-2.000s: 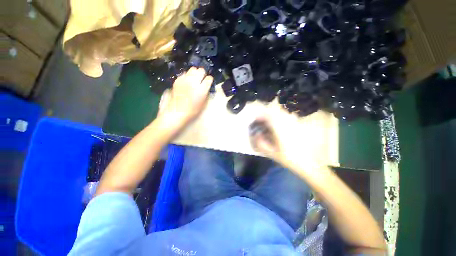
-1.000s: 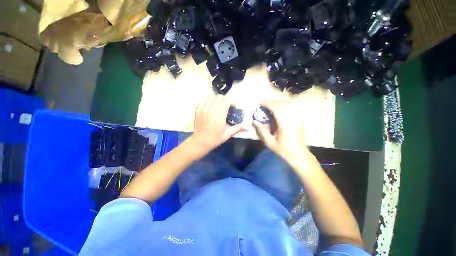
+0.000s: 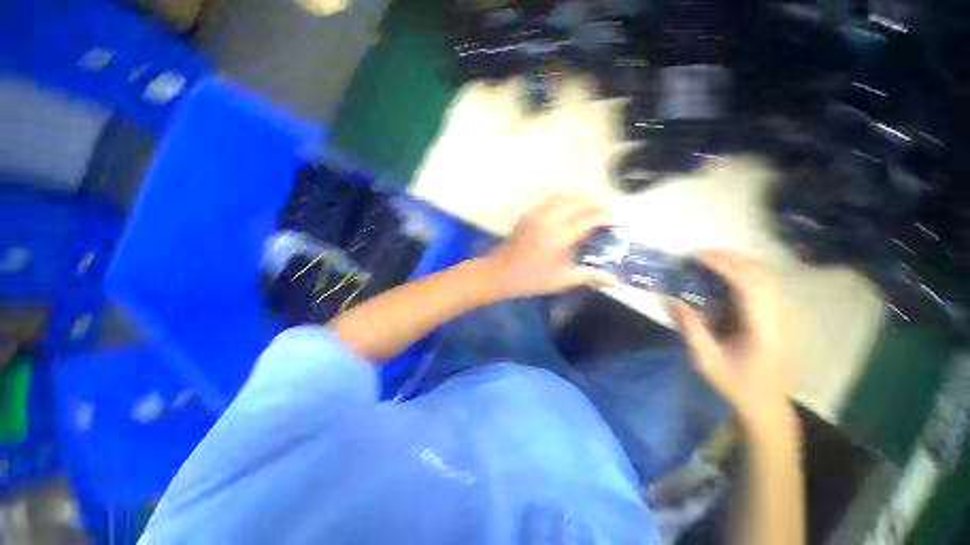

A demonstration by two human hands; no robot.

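Observation:
A row of glossy black socket modules (image 3: 651, 270) is held between my two hands over the front edge of the cream work board (image 3: 511, 149). My left hand (image 3: 551, 247) grips its left end. My right hand (image 3: 745, 325) grips its right end. The picture is blurred, so the exact count and the faces of the modules cannot be told. A large heap of black modules (image 3: 830, 138) lies at the back of the board, with one paler square face (image 3: 697, 92) among them.
A blue tote (image 3: 202, 229) at the left holds black socket strip housings (image 3: 335, 208) with thin yellow wires. More blue totes (image 3: 53, 234) stand further left. The green bench top (image 3: 399, 101) shows beside the board. A pale worn rail (image 3: 925, 468) is at the lower right.
The view has turned toward the left tote. The hands, each at a dark module a second ago, now hold a joined-looking row between them at the board's front edge.

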